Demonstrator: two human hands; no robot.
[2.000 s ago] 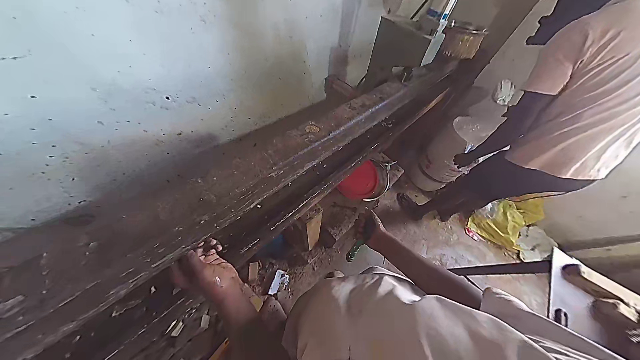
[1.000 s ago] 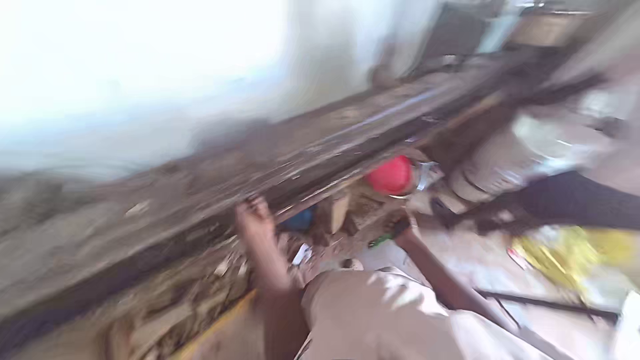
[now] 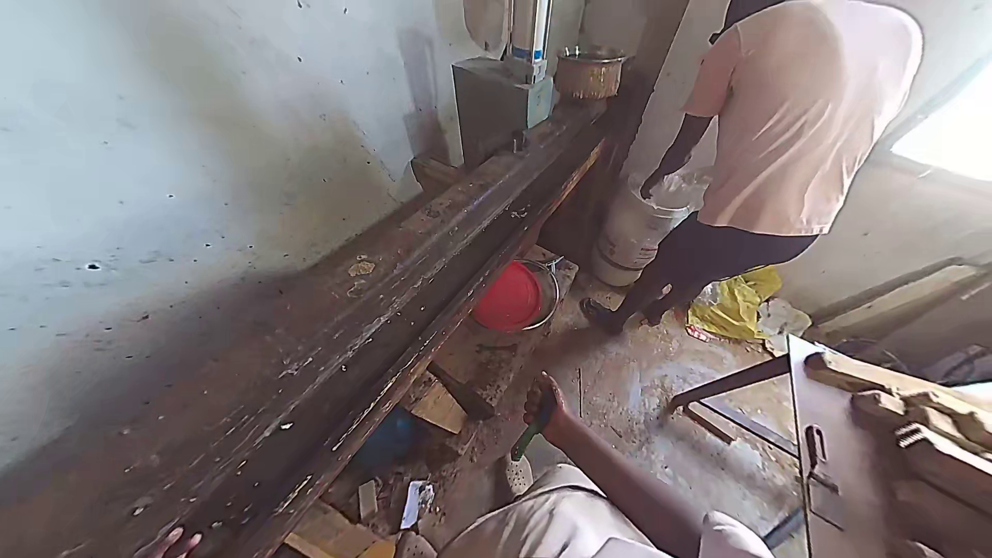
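My right hand is closed around a green handle above the floor, right of the long dark bench. What the handle belongs to cannot be made out. Only the fingertips of my left hand show, at the lower left edge on the worn wooden bench; the rest of that hand is cut off by the frame.
A person bends over a white bucket. A red plastic lid or basin, wood blocks and scraps lie beside the bench. A metal pot stands at its far end. Yellow bag and wood-laden table are right.
My left hand was well in view at the bench edge and now shows only fingertips at the lower left. The view has shifted. My right hand still holds the green handle.
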